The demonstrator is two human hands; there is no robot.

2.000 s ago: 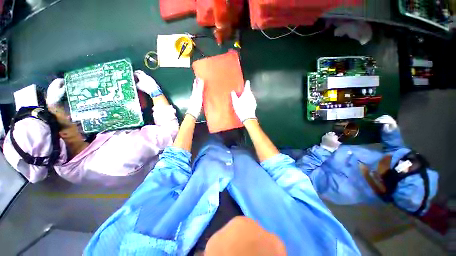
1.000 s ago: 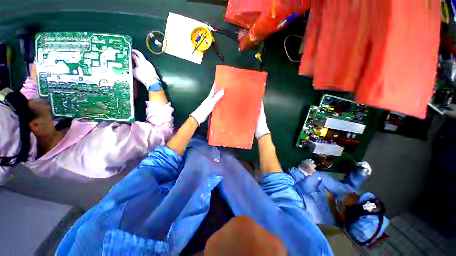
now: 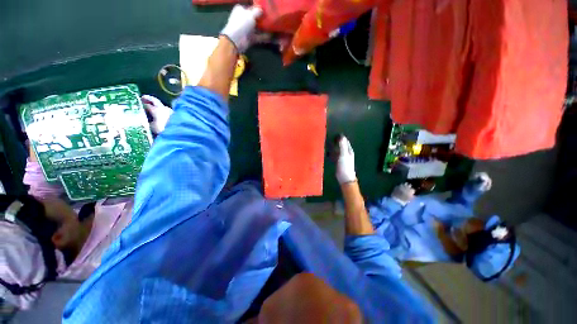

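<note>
A red sheet lies flat on the dark green bench mat in front of me, long side pointing away. My left hand, in a white glove, reaches to the far side of the bench, at the edge of a red bundle; whether its fingers grip the bundle cannot be told. My right hand, gloved, is just right of the red sheet, apart from it, seen edge-on and seemingly empty.
A large stack of red sheets is at the upper right. A neighbour in pink holds a bare board side at the left. A person in blue sits at the right by a power circuit board. White paper lies beyond my left arm.
My left hand has let go of the red sheet and moved up and away to the red bundle. My right hand has come off the sheet to the right. The sheet now lies on the mat.
</note>
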